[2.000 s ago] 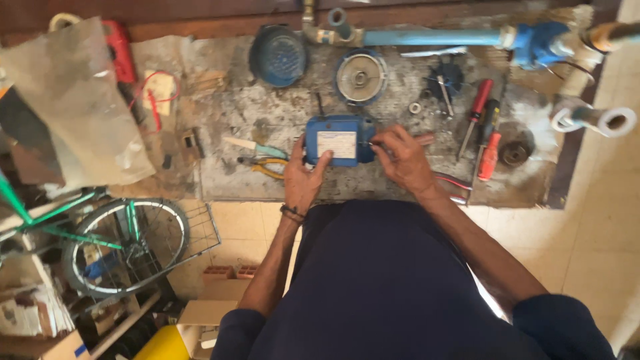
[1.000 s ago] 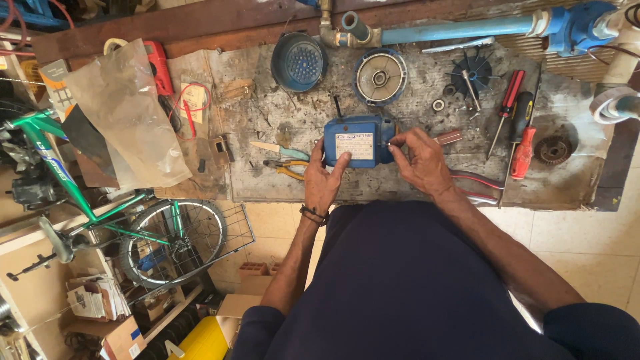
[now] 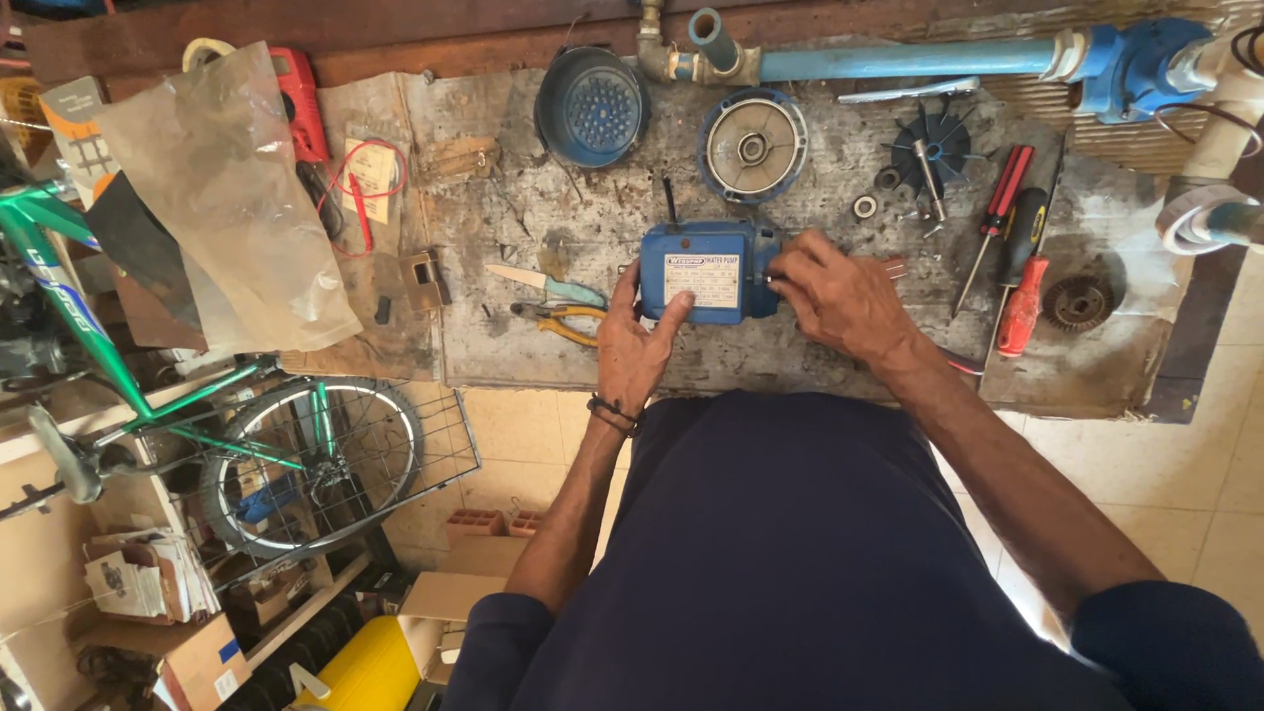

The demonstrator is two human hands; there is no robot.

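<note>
A blue water pump motor housing (image 3: 693, 240) with a label plate lies on the stained cardboard of the bench. My left hand (image 3: 637, 346) grips its left end, thumb on the label. At its right end my right hand (image 3: 839, 301) has thumb and fingertips pinched together near the shaft side; a tiny bright spot shows there, too small to name. Behind the housing are a round blue cover (image 3: 593, 107) and a round motor end plate (image 3: 753, 148). Pliers with yellow handles (image 3: 568, 323) and a knife with a teal handle (image 3: 573, 290) lie left of my left hand.
To the right lie screwdrivers (image 3: 1023, 306), a black fan (image 3: 933, 148), a socket tool (image 3: 928, 178), a metal ring (image 3: 865, 206) and a toothed impeller (image 3: 1078, 301). A blue pipe (image 3: 908, 61) runs along the back. A red multimeter (image 3: 298, 104) and a plastic sheet (image 3: 237, 207) are at left.
The view has shifted, bringing more of the bicycle into sight. Both hands stay at the housing; the fingers of my right hand have changed their pose slightly at its right end.
</note>
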